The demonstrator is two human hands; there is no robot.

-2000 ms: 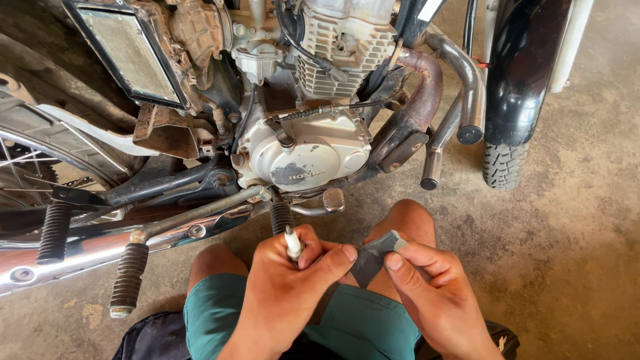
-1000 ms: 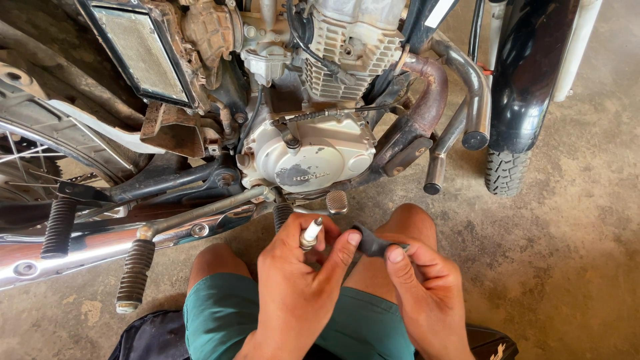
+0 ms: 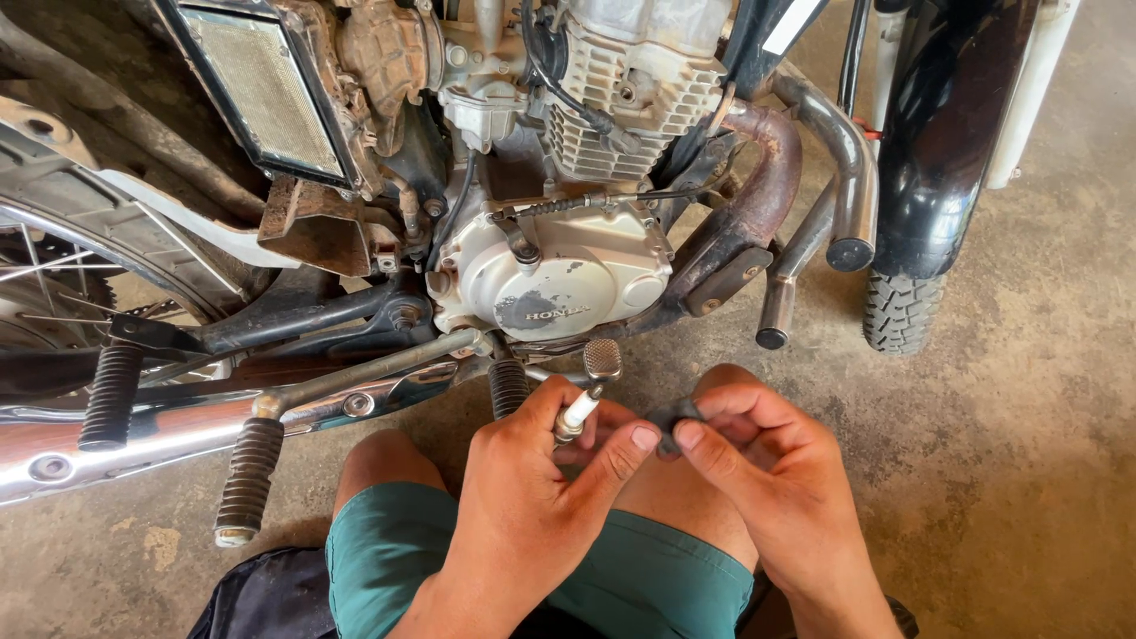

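Observation:
My left hand (image 3: 541,497) holds a spark plug (image 3: 578,414), its white insulator and metal terminal pointing up and to the right. Between the fingertips of both hands is a small dark grey piece (image 3: 673,426), perhaps sandpaper, folded or bent. My right hand (image 3: 772,470) pinches its right side, and my left thumb touches its left side. Just beyond the hands is the brake pedal (image 3: 603,358) of a Honda motorcycle. Its pale engine side cover (image 3: 559,284) has worn paint. A black spark plug cap (image 3: 621,138) lies against the finned cylinder (image 3: 603,98).
The kickstart lever (image 3: 373,366) and rubber footpegs (image 3: 248,479) jut out at the left. An exhaust pipe (image 3: 768,169) and chromed crash bar (image 3: 843,160) stand beyond my right hand. At the upper left is an exposed air filter (image 3: 262,89). The front tyre (image 3: 902,312) rests at the right.
The dark grey piece, spread out flatter two seconds ago, is now bunched between the fingertips. The spark plug shows more of its length above my left fingers than it did two seconds ago.

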